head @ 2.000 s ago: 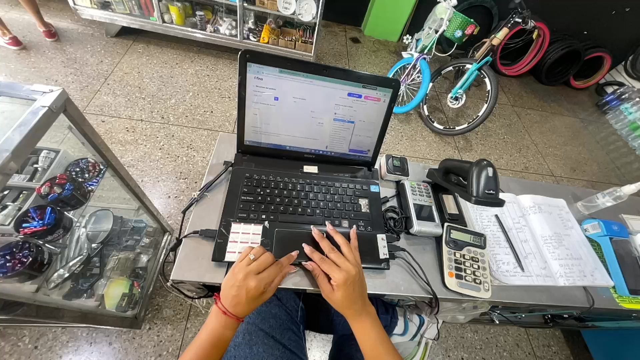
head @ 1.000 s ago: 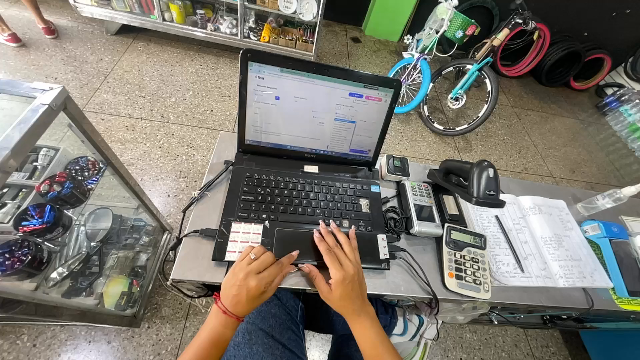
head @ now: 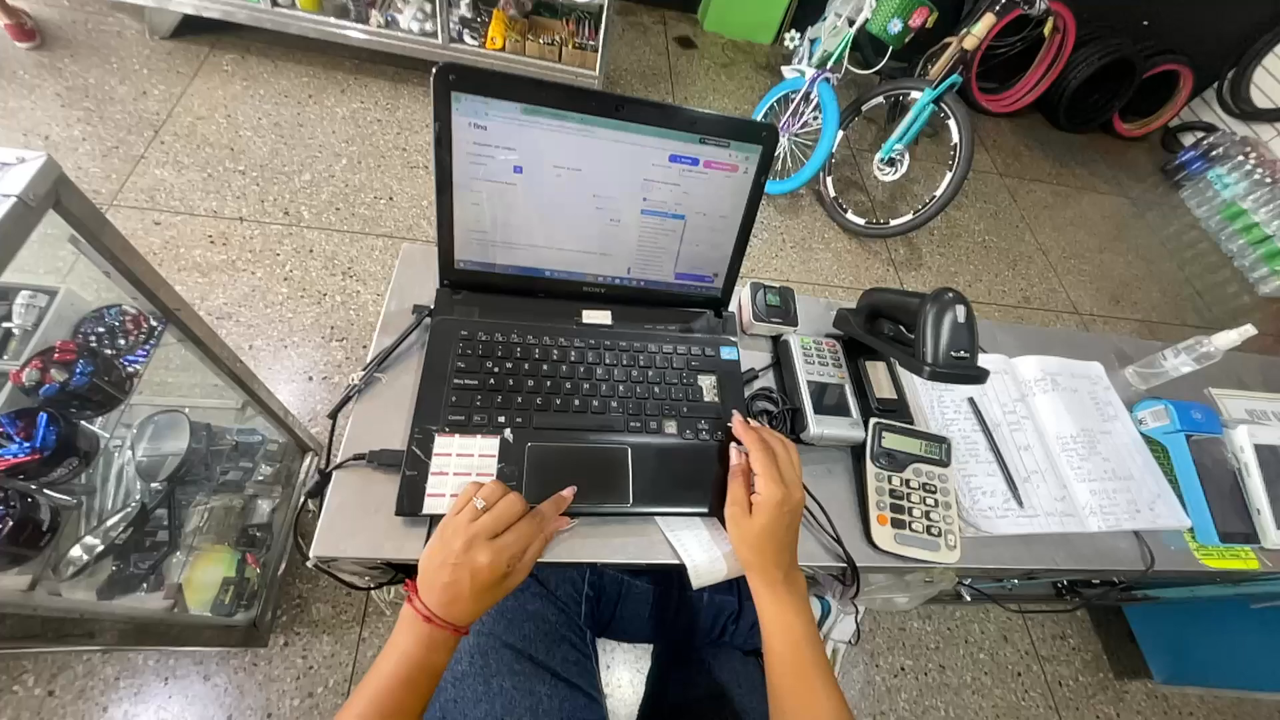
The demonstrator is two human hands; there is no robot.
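A black Sony laptop stands unfolded on a metal table, its lit screen showing a page with a drop-down list. My left hand rests at the laptop's front edge, index finger on the lower part of the touchpad, holding nothing. A calendar sticker lies beside that hand, partly under its fingers. My right hand is at the laptop's right front corner, fingers bent over the edge near the arrow keys, with no object visible in it. A paper slip pokes out below the laptop, left of the right hand.
Right of the laptop are a card terminal, a barcode scanner, a calculator, an open notebook with a pen, a spray bottle and a blue terminal. Cables run along both sides. A glass display case stands left.
My right hand has moved right from the touchpad to the laptop's right front corner. The paper slip now shows below the laptop. The left hand has stayed near the touchpad's left part.
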